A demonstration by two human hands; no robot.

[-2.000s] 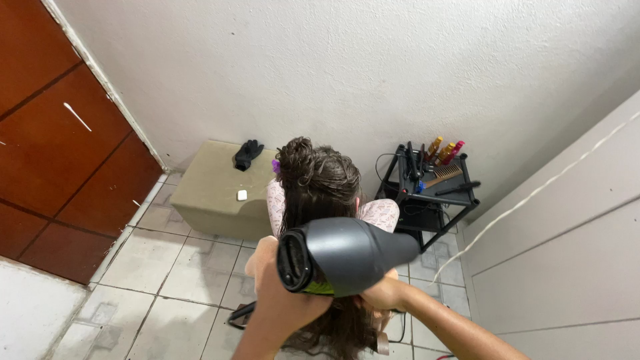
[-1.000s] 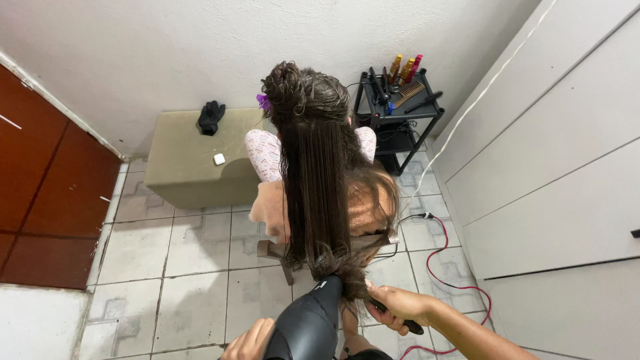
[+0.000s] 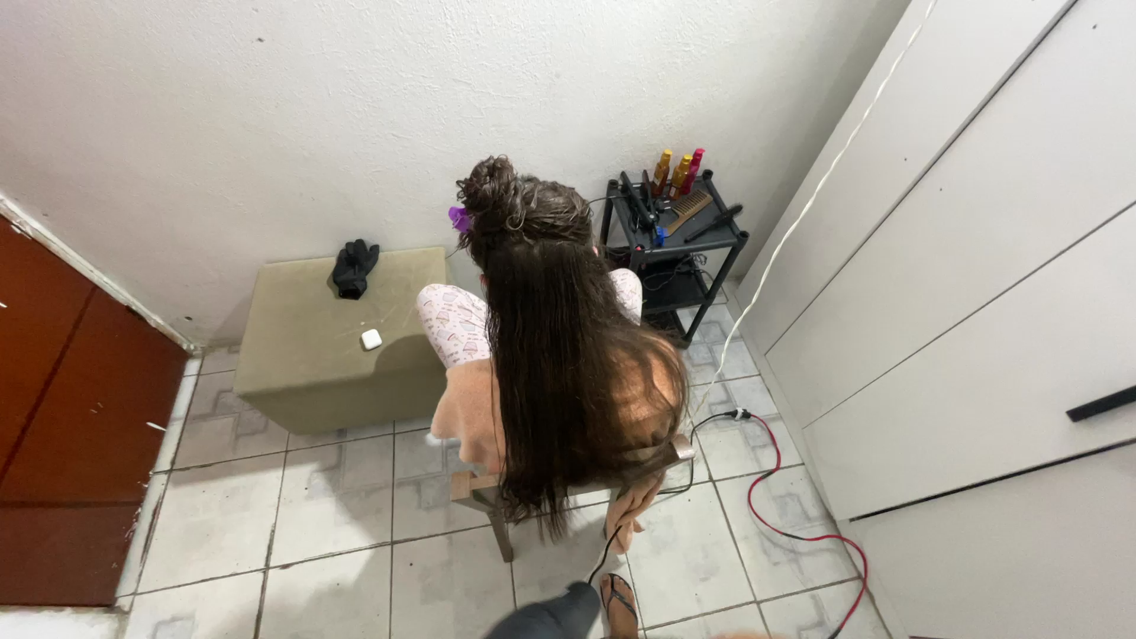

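A seated person's long dark hair [image 3: 555, 382] hangs down over the back of a wooden chair [image 3: 501, 524]. The upper hair is gathered in a bun [image 3: 497, 188], with a purple clip [image 3: 460, 218] at its left. A peach towel [image 3: 466, 413] lies around the shoulders. At the bottom edge is a blurred dark grey shape [image 3: 550, 614], apparently part of the hair dryer. My left hand is out of view. A blurred sliver of skin [image 3: 745, 635] at the bottom may be my right hand; what it holds is hidden.
A padded bench [image 3: 311, 355] bears a black glove [image 3: 355, 268] and small white case [image 3: 372, 339]. A black cart [image 3: 643, 240] holds bottles [image 3: 682, 176], a wooden comb [image 3: 688, 211] and tools. A red cord [image 3: 768, 497] crosses the floor beside the white cabinet [image 3: 958, 373]; a sandalled foot [image 3: 619, 603] stands below the chair.
The hair dryer and both hands have moved from the hair down toward or past the bottom edge. The hair ends, earlier at the dryer and a brush, now hang loose.
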